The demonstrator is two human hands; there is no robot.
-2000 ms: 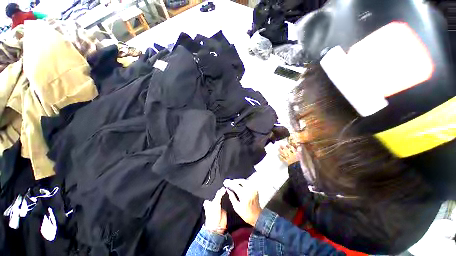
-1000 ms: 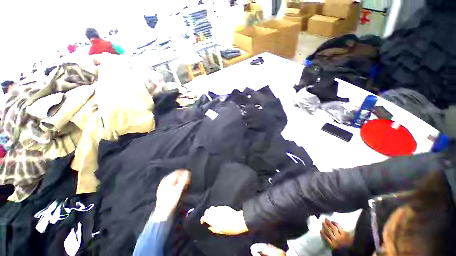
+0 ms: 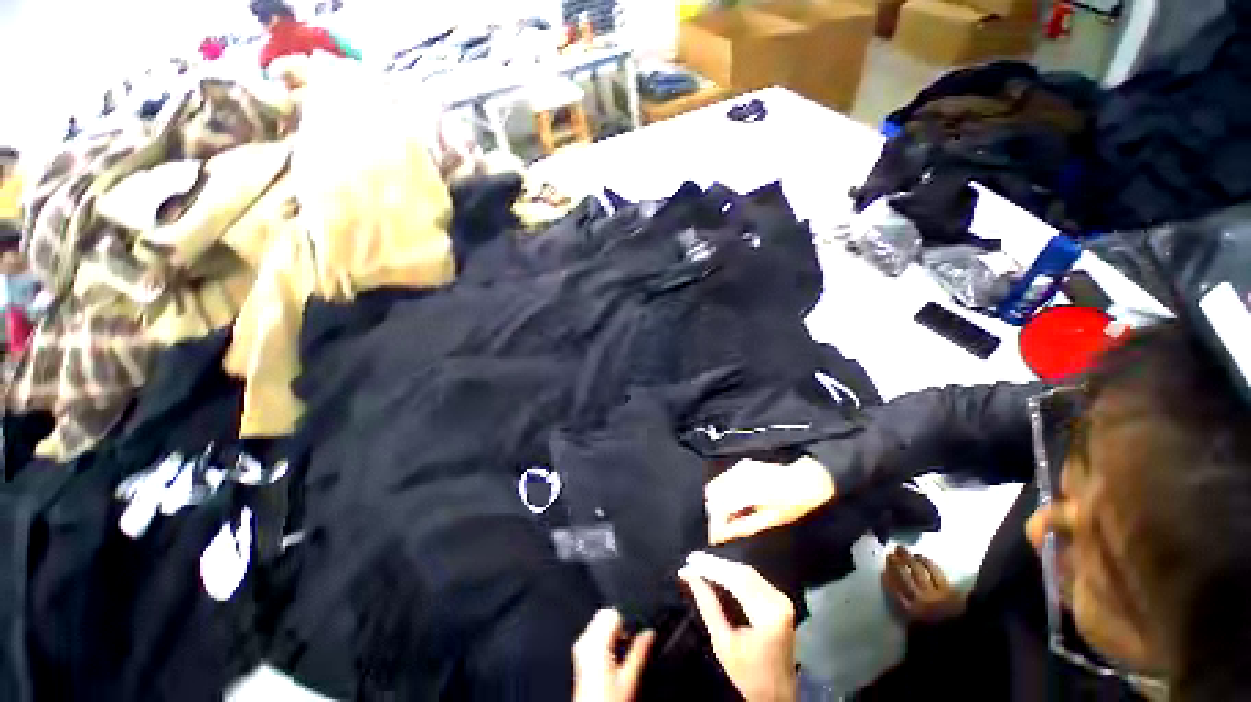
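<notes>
A large heap of black garments (image 3: 453,398) covers the table in front of me. A white loop (image 3: 539,490) and a small greyish translucent patch (image 3: 586,543) show on the cloth. My left hand (image 3: 611,661) is at the bottom edge, partly cut off, its fingertips pinching black cloth. My right hand (image 3: 741,624) is just right of it, thumb and fingers closed on the same cloth. The exact fold held is too dark to tell. Another person's hand (image 3: 771,499) lies on the garment just above my right hand.
A person (image 3: 1166,507) leans in at the right, with a second hand (image 3: 922,583) beside the heap. A phone (image 3: 956,329), clear plastic bags (image 3: 885,244), a blue can (image 3: 1043,279) and a red disc (image 3: 1070,342) lie beyond. Beige and plaid garments (image 3: 364,206) are piled left.
My left hand has moved right and down to beside my right hand, which has come further into view. The other person's hand has moved right and up. The white loop and patch are now exposed.
</notes>
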